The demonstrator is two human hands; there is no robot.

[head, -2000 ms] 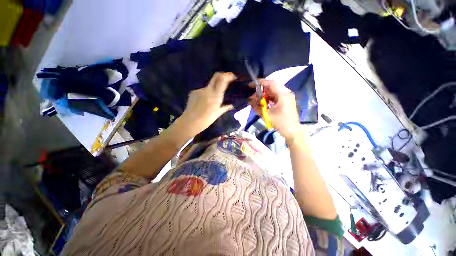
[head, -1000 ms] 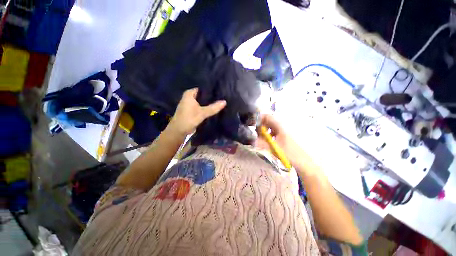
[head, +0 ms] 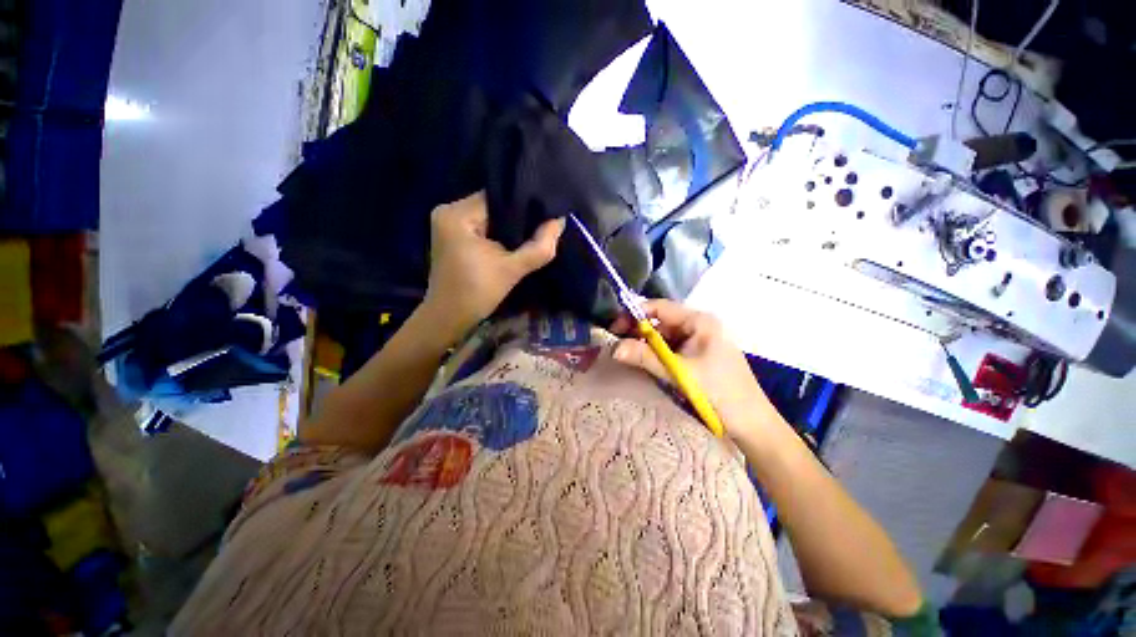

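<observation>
Dark navy cloth [head: 374,187] lies heaped across the table in front of me and reaches down to my lap. My left hand [head: 486,259] pinches a fold of it between thumb and fingers. My right hand [head: 683,348] holds the fabric scissors [head: 679,373], with silver blades pointing up and left and a yellow handle loop. The blade tip is beside my left thumb, against the cloth. The blades look nearly closed. Shiny black faux leather panels [head: 683,118] lie at the cloth's right side.
The white sewing machine head [head: 922,237] with a blue tube [head: 847,110] is at right. A red tray [head: 997,383] and a green-handled screwdriver [head: 959,371] lie at the table's right end. Small navy and light blue cut parts [head: 212,326] lie on the left table [head: 187,162].
The view has shifted, so the sewing machine shows more fully. The scissors have swung from upright to slanting up-left, their blades now visible at my left thumb. My left hand now pinches the cloth.
</observation>
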